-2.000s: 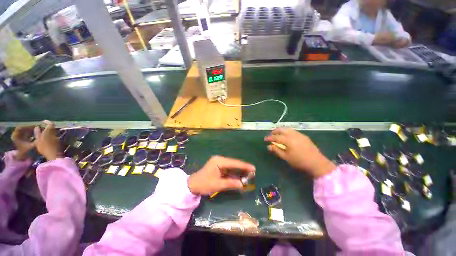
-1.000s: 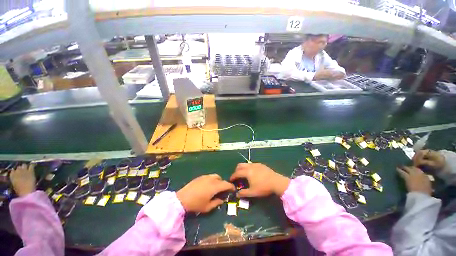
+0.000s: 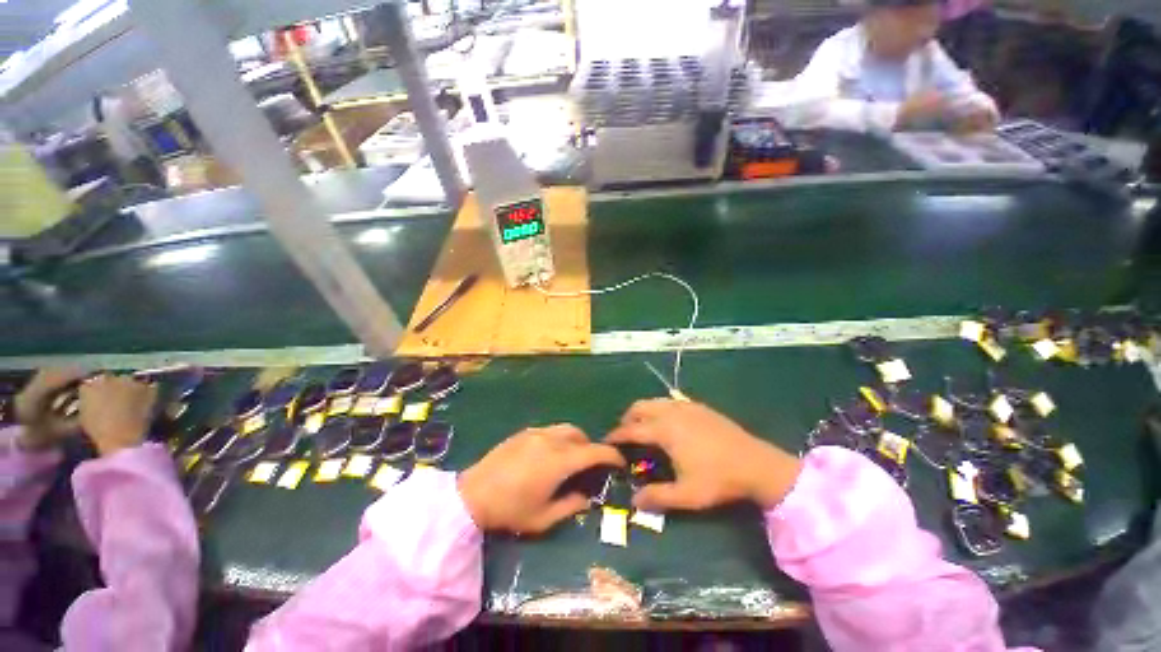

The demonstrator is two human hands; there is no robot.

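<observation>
My left hand has its fingertips closed on a dark watch assembly low over the bench. My right hand has thumb and fingers around a second watch assembly with a small coloured glow on its face. The two units are side by side, partly hidden by fingers. Their white batteries hang toward me. The thin white probe cord runs to the back of my right hand; the test probe is mostly hidden there.
The power supply with lit digits stands on the wooden board, beside a dark stick. Rows of watch assemblies lie left; more lie right. Clear film is at the near edge. Another worker's hands are far left.
Two seconds ago my hands were apart, the right raised with the yellow probe and a lit unit lying uncovered. Now both are together at two units. The camera view has also shifted.
</observation>
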